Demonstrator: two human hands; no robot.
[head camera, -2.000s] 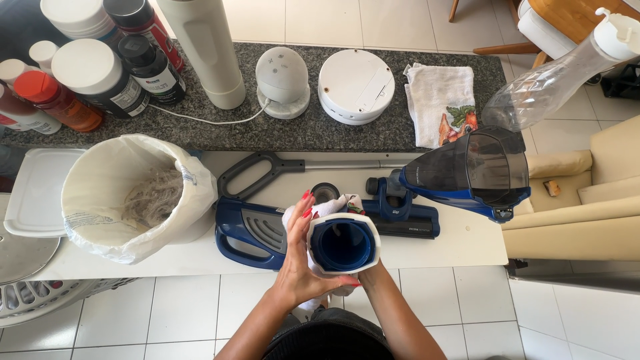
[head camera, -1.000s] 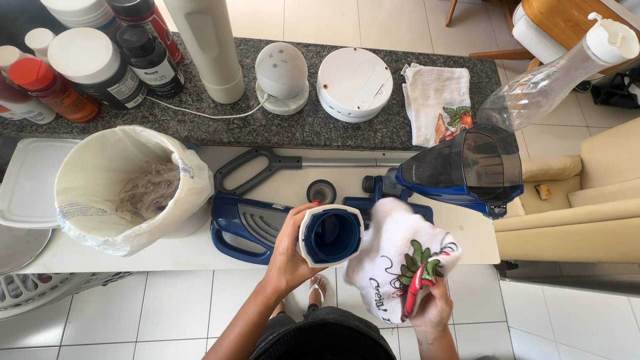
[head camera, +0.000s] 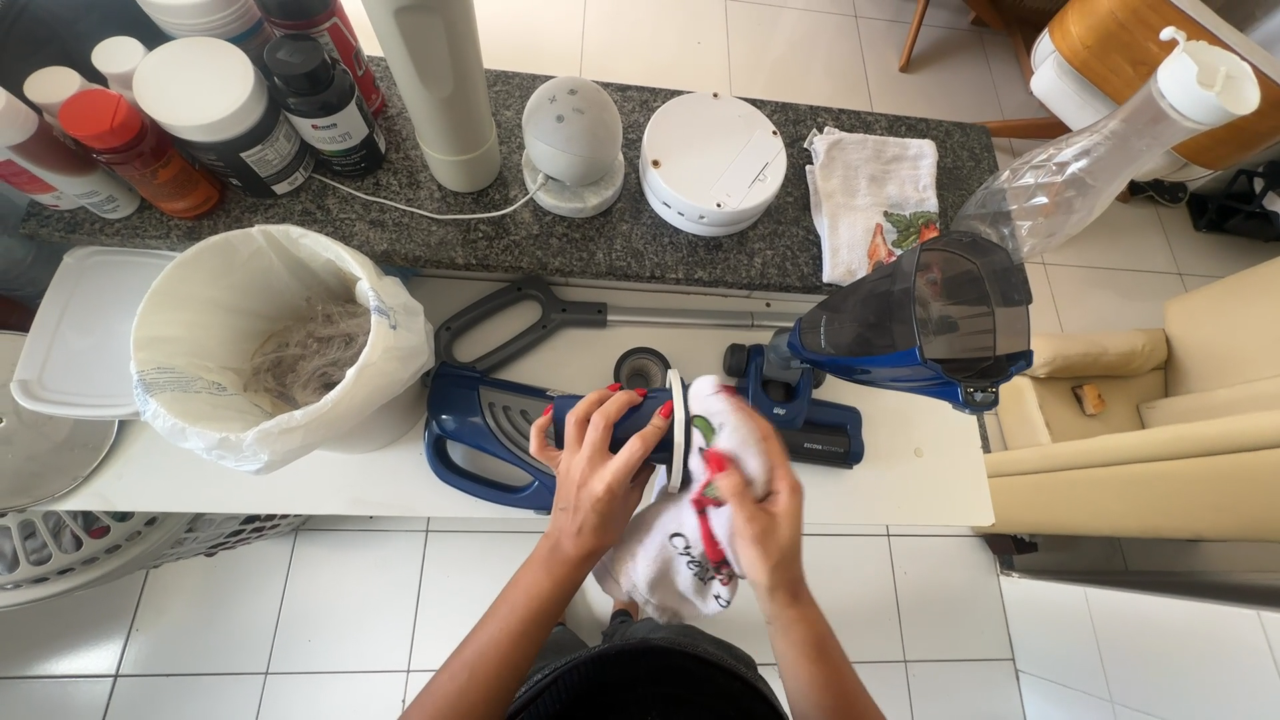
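My left hand (head camera: 600, 470) grips a blue plastic vacuum cleaner part (head camera: 640, 425), tube-shaped with a white rim, held sideways over the white shelf. My right hand (head camera: 765, 490) has a white printed cloth (head camera: 665, 560) bunched against the rimmed end; the rest of the cloth hangs down. Behind the left hand lies the blue handheld vacuum body (head camera: 475, 430). A small round filter (head camera: 642, 368) rests beyond the held part. The rotary brush floor head (head camera: 820, 435) and the vacuum's blue front section with a dark clear bin (head camera: 920, 310) are at the right.
A lined bin (head camera: 390, 400) holding grey dust and hair stands at the left, beside a white lid (head camera: 80, 330). Bottles, a smart speaker (head camera: 572, 130), a round white device (head camera: 713, 165) and a folded cloth (head camera: 870, 190) occupy the granite counter. A grey vacuum handle (head camera: 520, 320) lies behind.
The blue part has tipped from facing upward to lying sideways. My right hand has brought the cloth from the right up against its rimmed end.
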